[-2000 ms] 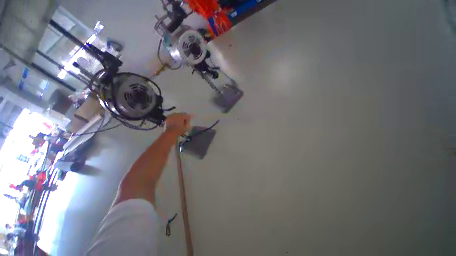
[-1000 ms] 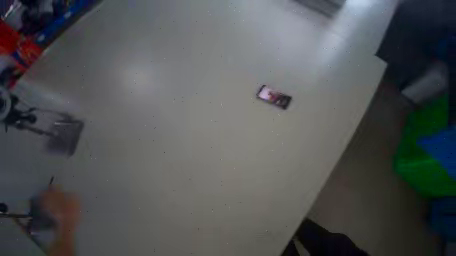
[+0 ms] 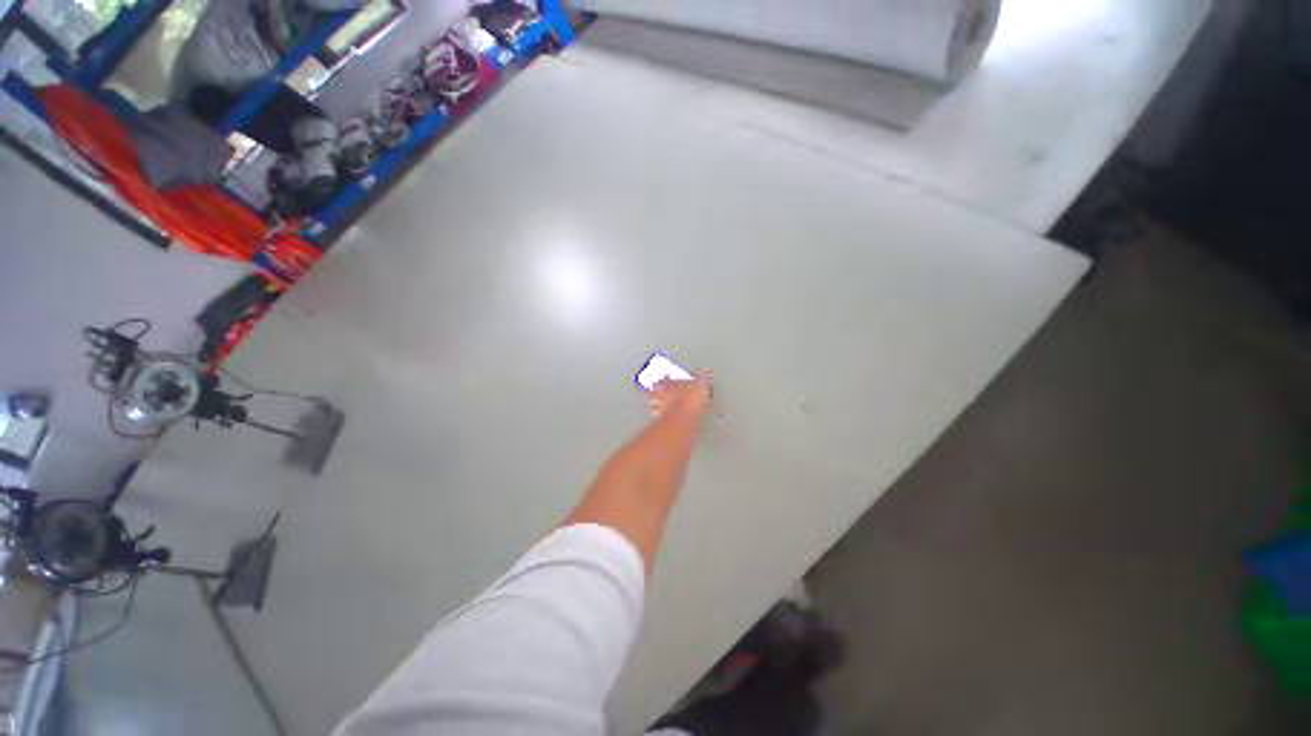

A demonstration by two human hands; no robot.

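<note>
A smartphone (image 3: 660,370) with a bright white screen is on or just above the pale grey table (image 3: 475,417), near the middle of the view. My left hand (image 3: 686,393), bare below a white sleeve, reaches in from the bottom and is at the phone. Its fingers overlap the phone's near side and right end. Whether they grip it or only touch it cannot be told. My right hand is not in view.
Two upright cloth cutters (image 3: 161,388) (image 3: 75,541) stand at the left, with a long thin strip (image 3: 245,654) beside them. A blue rack (image 3: 381,176) holds bundles at the upper left. A large pale roll (image 3: 863,26) lies at the top. The table edge runs diagonally at the right.
The view has swung right, away from the cutters. My left hand has left the nearer cutter and is now at the phone, which lay untouched one second ago.
</note>
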